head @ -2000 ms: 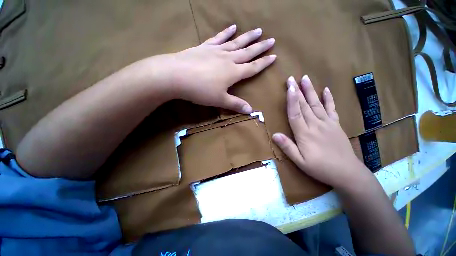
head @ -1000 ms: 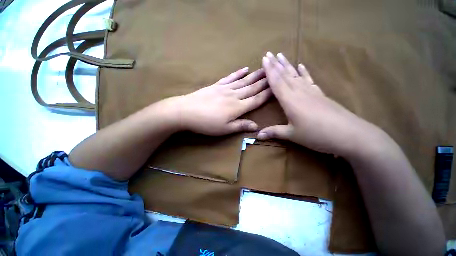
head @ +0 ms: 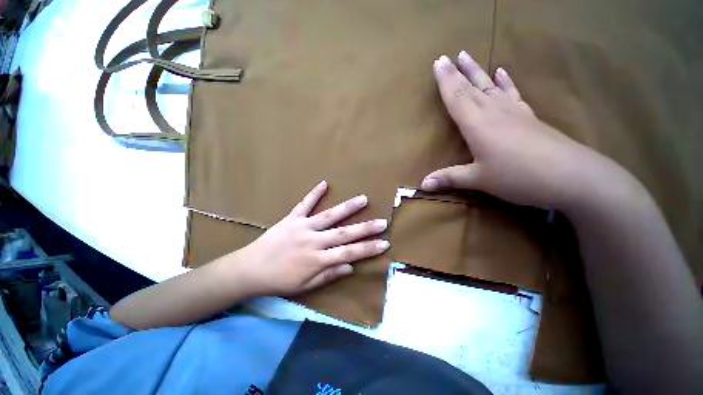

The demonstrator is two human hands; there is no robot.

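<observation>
The brown bag body panel [head: 308, 123] lies flat on the white table. The upper layer's notch shows a strip of the lower layer [head: 455, 235], with a white piece [head: 405, 194] at its left corner. Below it, the lower layer's cut-out [head: 455, 320] shows white table. My left hand [head: 312, 243] lies flat with fingers spread on the panel, left of the notch. My right hand [head: 493, 131] lies on the panel above the notch, its thumb beside the notch's upper edge. Neither hand holds anything. My right forearm hides part of the panel.
Brown handle loops [head: 116, 85] lie on the white table [head: 58, 131] at the left, one strap end [head: 223, 75] resting on the panel. A small yellowish lump [head: 209, 18] sits at the panel's left edge. Blurred items stand below the table at the far left.
My left hand has moved down and left, away from my right hand, onto the area beside the notch. My right hand has shifted slightly up and right. The view has swung left, bringing the handles in.
</observation>
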